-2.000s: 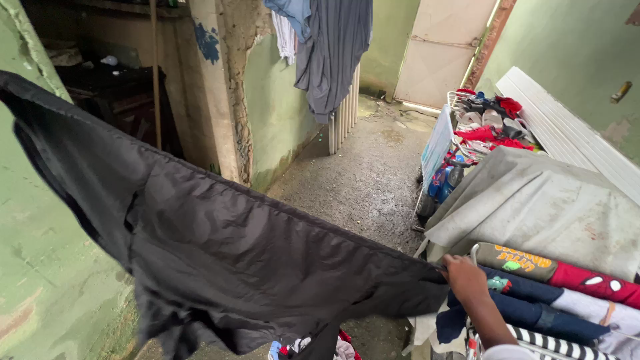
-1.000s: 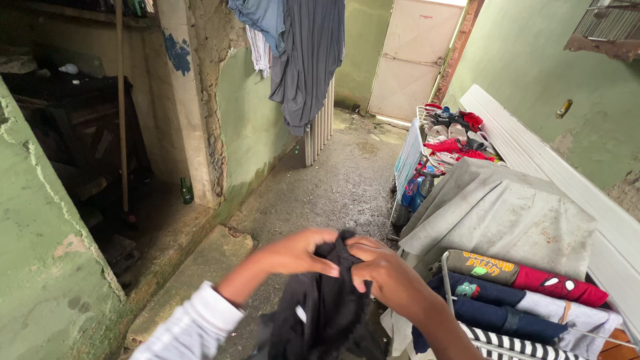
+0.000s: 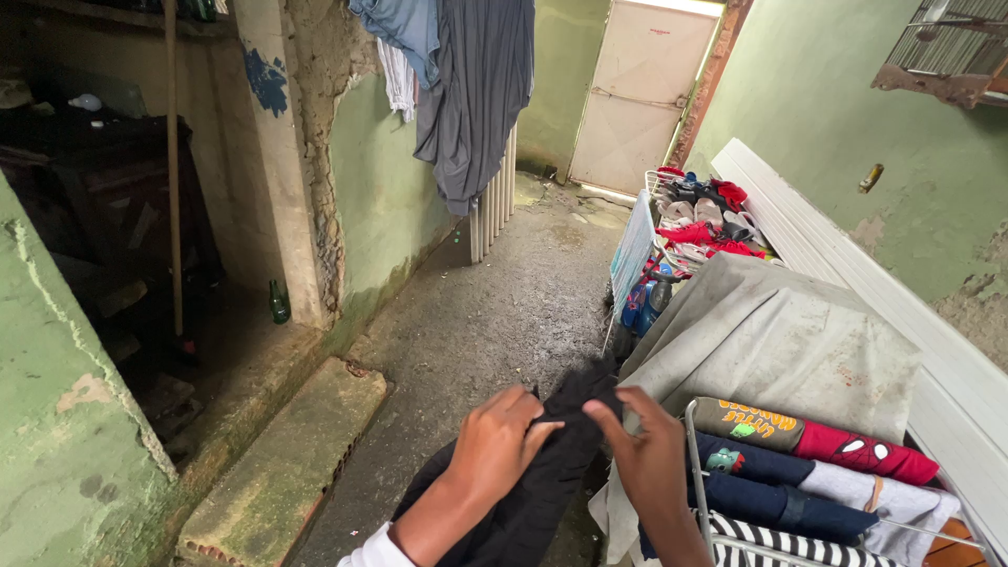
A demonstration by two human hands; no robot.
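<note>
A black cloth garment [image 3: 543, 480] hangs bunched between my two hands, low in the middle of the head view. My left hand [image 3: 500, 441] grips its upper left edge, fingers curled, with a white sleeve at the wrist. On the other side my right hand [image 3: 650, 449] is at the garment's upper right edge, thumb and forefinger apart; whether it pinches the cloth I cannot tell. The lower part of the garment runs out of view. Beside my right hand, folded clothes [image 3: 787, 504] lie over a white wire drying rack [image 3: 697, 472].
A grey sheet [image 3: 780, 339] covers something behind the rack, beside long white panels [image 3: 835, 260]. Shoes and red cloths [image 3: 701, 220] sit farther back. A concrete-topped brick step [image 3: 291, 457], a green bottle [image 3: 279, 303] and a wooden pole [image 3: 173, 173] are at left. Clothes [image 3: 480, 102] hang above.
Two seconds ago the black garment was spread wide across the view; a second ago it was gathered between both hands. Now the hands are farther apart along its top.
</note>
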